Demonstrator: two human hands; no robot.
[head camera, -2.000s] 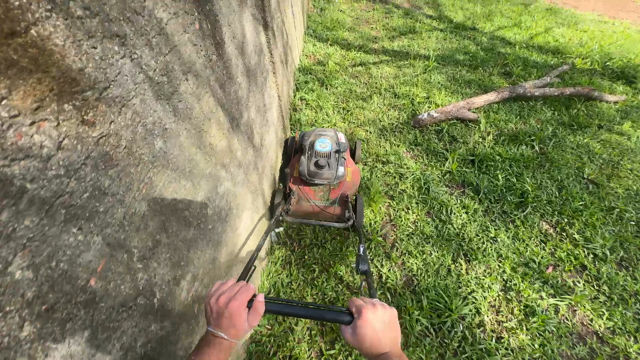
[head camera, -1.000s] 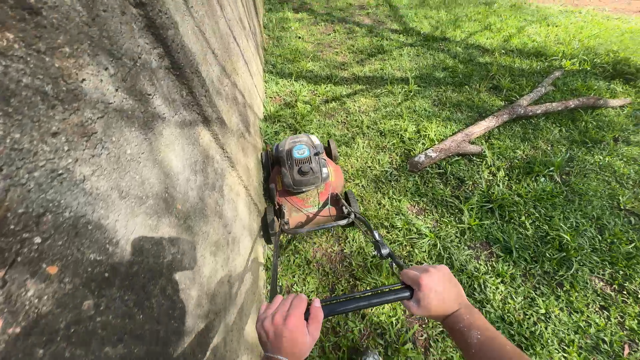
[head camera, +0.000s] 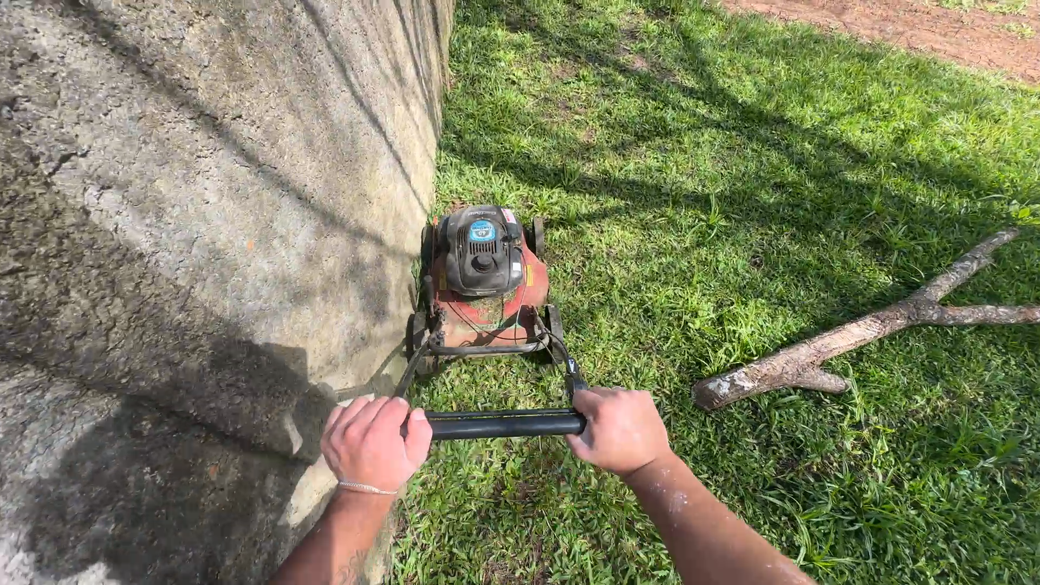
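A red lawn mower (head camera: 528, 280) with a dark engine cover (head camera: 483, 250) stands on the grass, its left wheels close beside the concrete wall. Its black handlebar (head camera: 504, 426) runs crosswise in front of me. My left hand (head camera: 375, 443), with a thin bracelet at the wrist, is closed around the bar's left end, near the wall. Around the right end my right hand (head camera: 621, 429) is closed, just by the place where the side tube meets the bar. My palms hide both ends of the bar.
A rough concrete wall (head camera: 309, 162) rises along the left side and bears shadows. On the grass (head camera: 650, 341) to the right lies a forked tree branch (head camera: 845, 341). Reddish bare soil (head camera: 910, 32) shows at the top right.
The handlebar was tilted up to the right one second ago and is now nearly level, with both hands still on it. The mower now points more nearly straight ahead along the wall.
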